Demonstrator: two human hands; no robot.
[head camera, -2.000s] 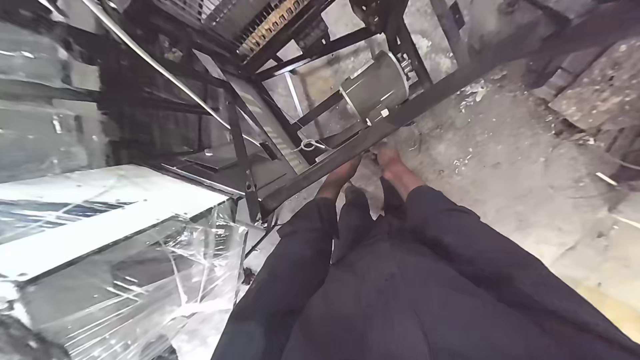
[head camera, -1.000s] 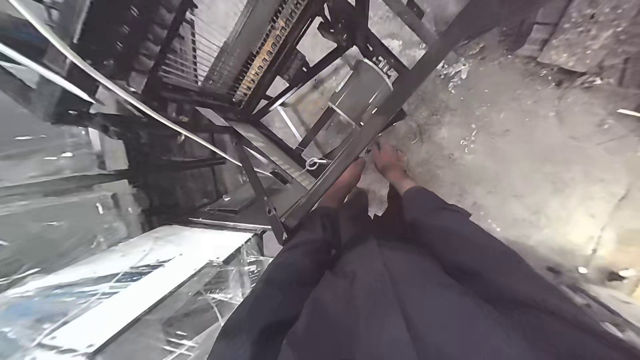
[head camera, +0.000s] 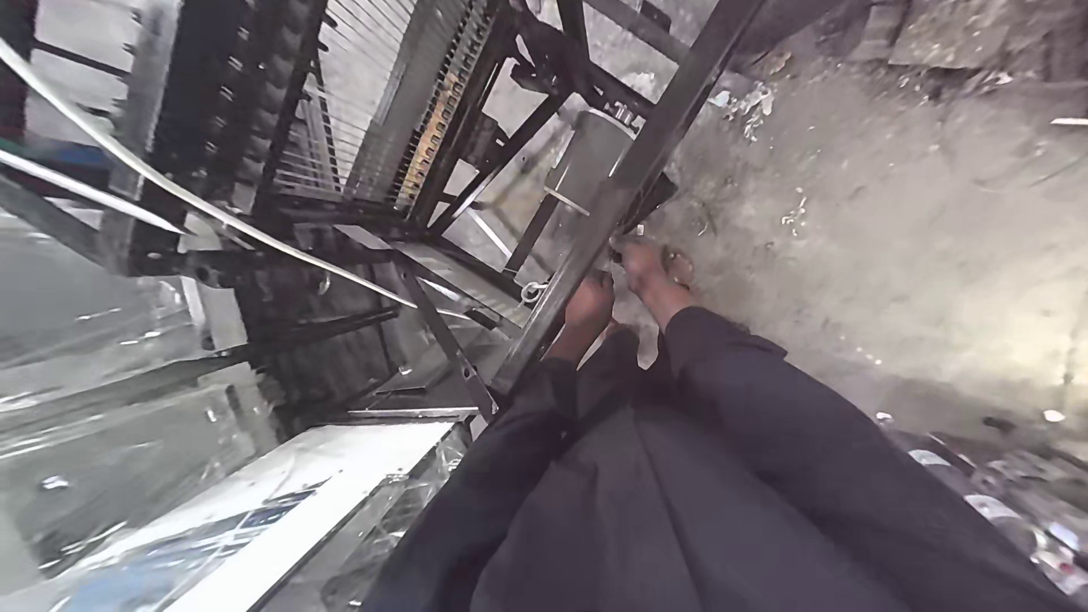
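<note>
My left hand (head camera: 588, 299) is at the near side of a dark metal frame bar (head camera: 618, 189), its fingers curled and partly hidden by the bar. My right hand (head camera: 637, 257) is just to its right, fingertips close to the same bar; whether it holds something small cannot be made out. A grey cylindrical motor (head camera: 588, 161) sits inside the frame, beyond the bar. A small white loop (head camera: 533, 292), perhaps cord, lies left of my left hand. Part of a bare foot (head camera: 678, 265) seems to show behind my right hand.
A machine with a chain-like toothed strip (head camera: 433, 136) and thin parallel rods stands at the upper left. A white cable (head camera: 212, 206) crosses it. A white panel (head camera: 340, 459) with plastic film is at the lower left. Scraps lie on the concrete floor (head camera: 850, 229); clutter sits lower right.
The view has turned and shifted, bringing more of the machine's toothed strip and the right-side clutter into sight. Both hands remain close together by the frame bar.
</note>
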